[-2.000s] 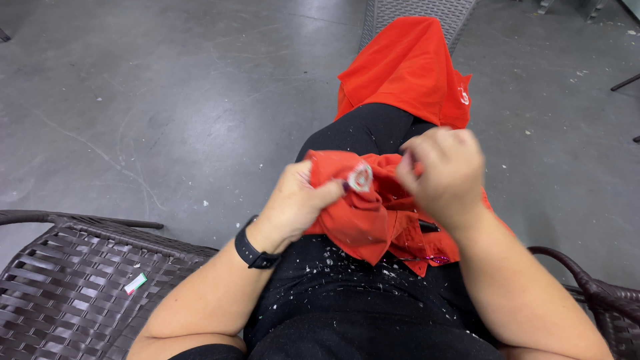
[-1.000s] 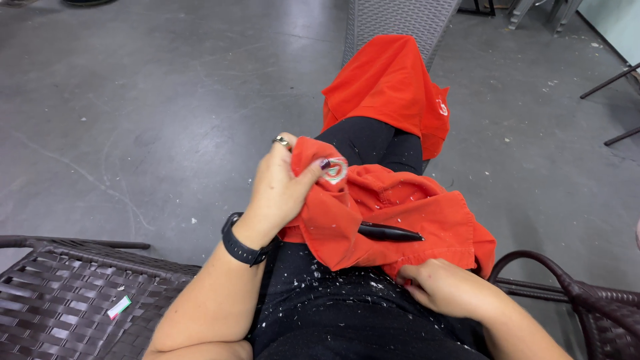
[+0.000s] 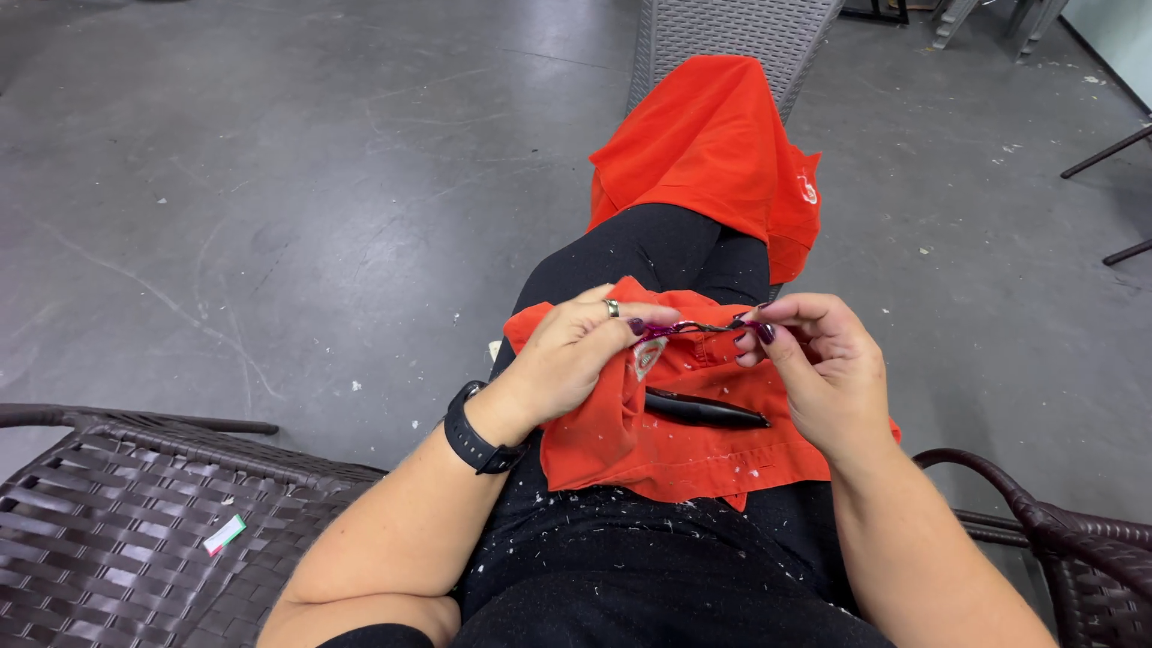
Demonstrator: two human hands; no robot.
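A red fabric garment (image 3: 684, 459) lies bunched across my lap, with a pale embroidered emblem (image 3: 648, 357) close to my left fingers. My left hand (image 3: 571, 355) rests at its upper left and pinches one end of a slender, shiny tool, partly purple (image 3: 693, 328). The other end is between the fingertips of my right hand (image 3: 814, 369), so it spans the gap over the cloth. Below, a black tapered object (image 3: 706, 410) lies on the garment, its left end under a fold. White thread bits dot the cloth and my black clothing.
Another red cloth (image 3: 702, 135) with an emblem covers my lower legs, in front of a grey woven chair (image 3: 738, 22). At left, a brown woven chair (image 3: 117, 531) holds a small white, green and red tag (image 3: 224, 535). A dark chair arm (image 3: 999, 490) curves at right.
My right hand has risen from the garment's lower edge, where it was a second ago, to meet my left hand. The slender tool now shows between them. The black object stays on the cloth.
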